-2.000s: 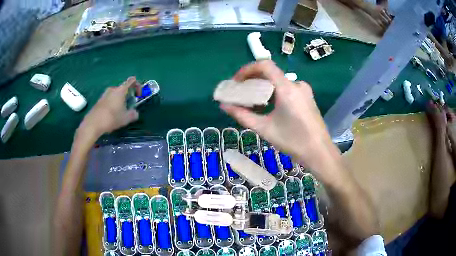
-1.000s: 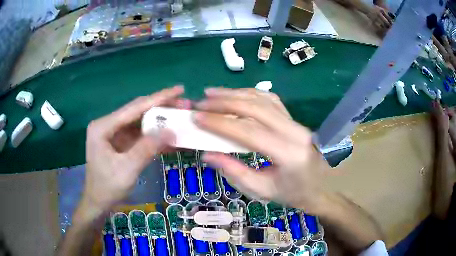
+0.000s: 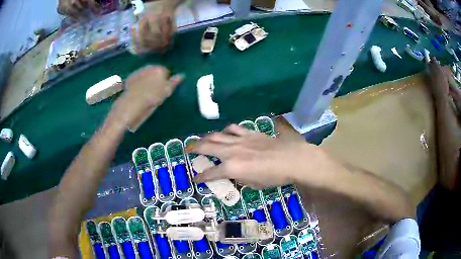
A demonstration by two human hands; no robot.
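My left hand point(image 3: 146, 91) is over the belt, blurred; a pale edge shows under it, and its grip is hidden. A white assembled housing point(image 3: 104, 89) lies on the belt beside it. My right hand point(image 3: 252, 154) is over the tray units, fingers spread around a cream upper housing point(image 3: 225, 191); I cannot tell if they grip it. The upper housing lies slanted across open half-assembled units point(image 3: 163, 177) with green boards and blue cells. Two white insert pieces point(image 3: 185, 216) and a beige bracket with a dark window point(image 3: 245, 230) lie on the units.
A curved white cover point(image 3: 207, 97), a small bracket point(image 3: 209, 40) and a bracket cluster point(image 3: 247, 36) are on the green belt point(image 3: 273, 76). Several housings point(image 3: 27, 146) lie at far left. A metal post point(image 3: 336, 60) stands at right. Another person's hand point(image 3: 154, 31) is across the belt.
My hands have parted from the white unit they held together. The left moved up-left over the belt, the right down to the tray. Another person's hand has appeared beyond the belt. The view has shifted.
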